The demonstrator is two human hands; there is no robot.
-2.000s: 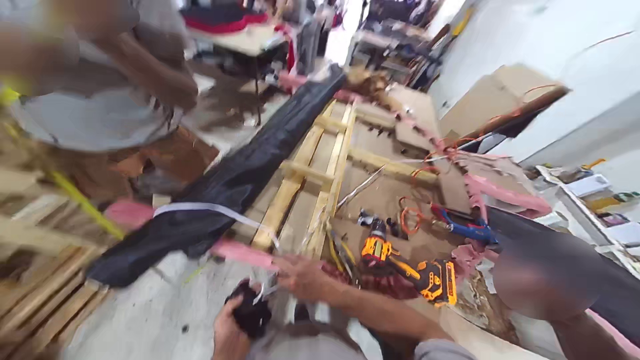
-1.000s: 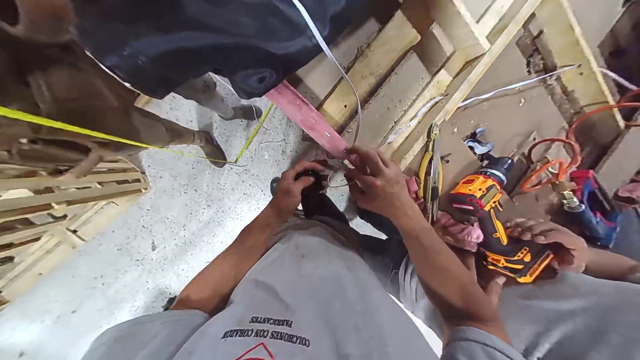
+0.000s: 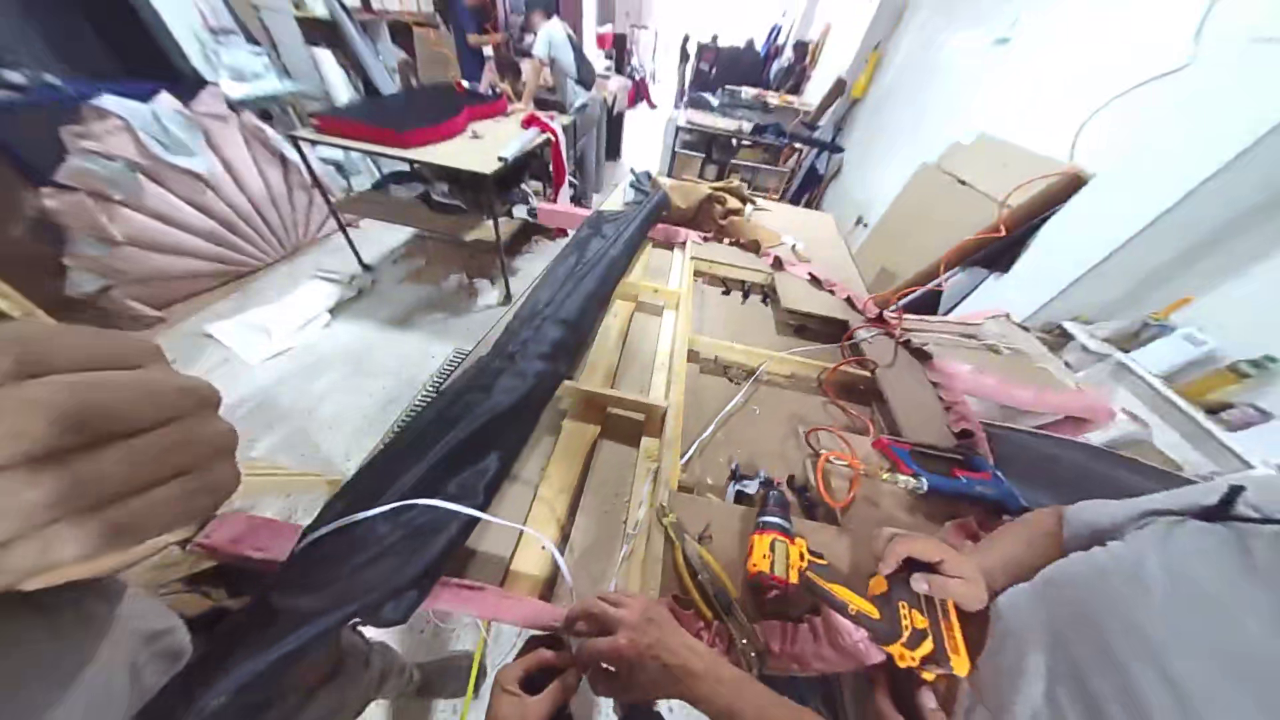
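Observation:
My right hand (image 3: 630, 645), at the bottom centre, pinches the end of a white strap (image 3: 440, 503) that arcs over a roll of black fabric (image 3: 490, 430). Close against it on the left is my left hand (image 3: 535, 680), its fingers curled by something dark that is mostly hidden. Just above both hands lies a pink fabric-covered rail (image 3: 490, 603) of the wooden frame (image 3: 565, 480). Yellow-handled pliers or cutters (image 3: 712, 585) rest right of my hands. Farther right, a co-worker's hand (image 3: 940, 575) touches a yellow and black cordless drill (image 3: 780, 555).
A blue and red air tool (image 3: 950, 480) with an orange coiled hose (image 3: 835, 465) lies on the frame's cardboard. Another person's large hand (image 3: 100, 450) fills the left foreground. A yellow tape (image 3: 476, 670) hangs near my hands. Behind stands a table (image 3: 480, 150) with a black and red cushion-like piece.
The view has swung up from my lap to the whole frame since one second ago. My hands remain close together at the strap. The co-worker's hand is still at the drill.

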